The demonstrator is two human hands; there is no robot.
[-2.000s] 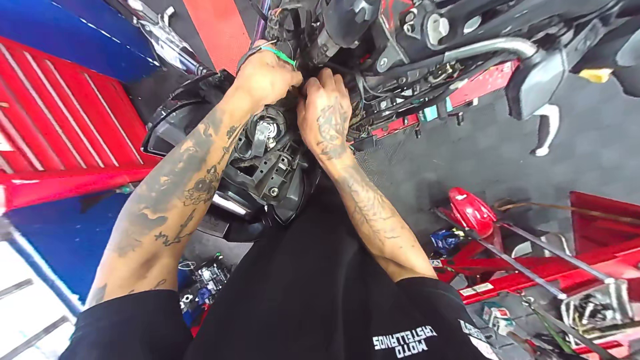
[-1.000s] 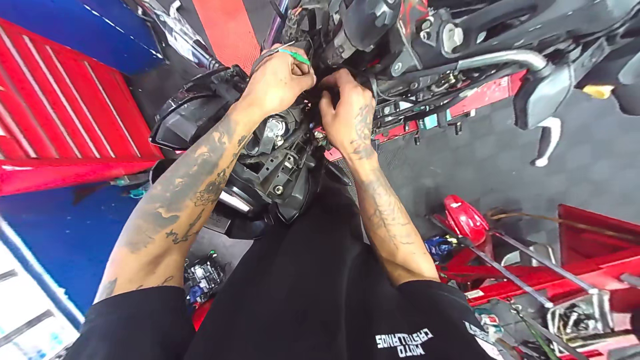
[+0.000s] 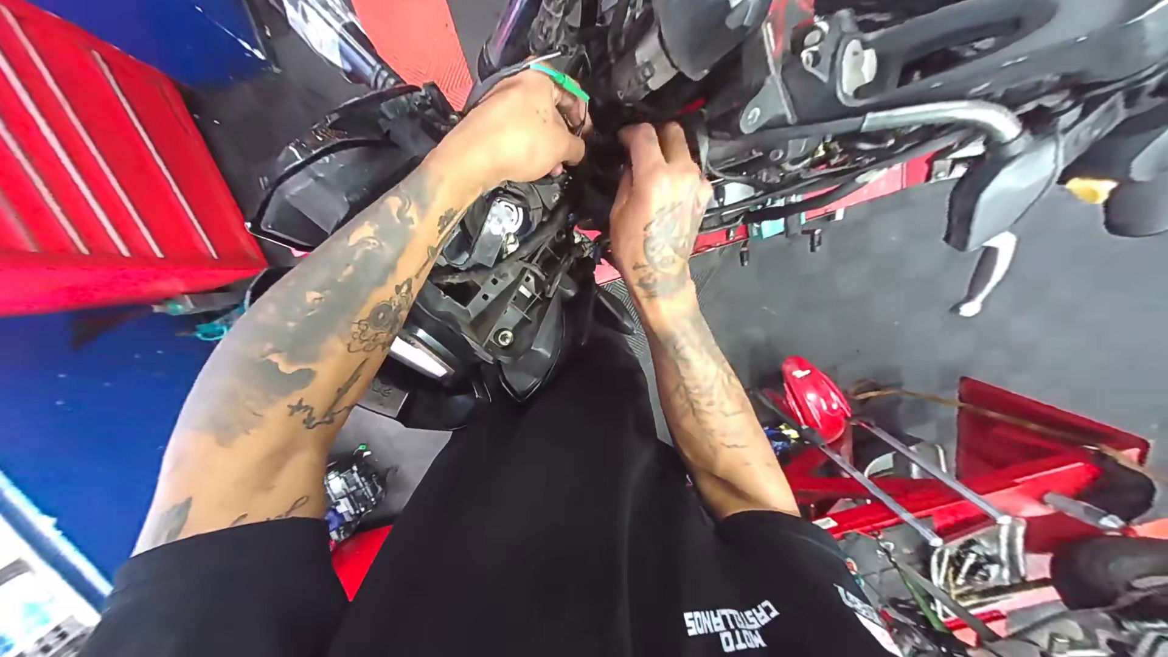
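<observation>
A partly stripped motorcycle fills the top of the head view, with its black headlight assembly close in front of my body. My left hand is bent over the wiring area behind the headlight, its fingers curled; a green strip lies beside its knuckles, and I cannot tell whether the hand grips it. My right hand reaches into the dark gap by the frame, fingertips hidden among black parts. What either hand holds is not visible. A silver metal tube runs along the bike at the right.
A red ribbed cabinet stands at the left. At the lower right are a red rounded part, a red metal frame and metal rods. A lever sticks out over the grey floor. A mechanical part lies at the lower left.
Against one second ago, my right hand has its fingers farther into the gap beside the frame. Both hands stay close together over the same area behind the headlight.
</observation>
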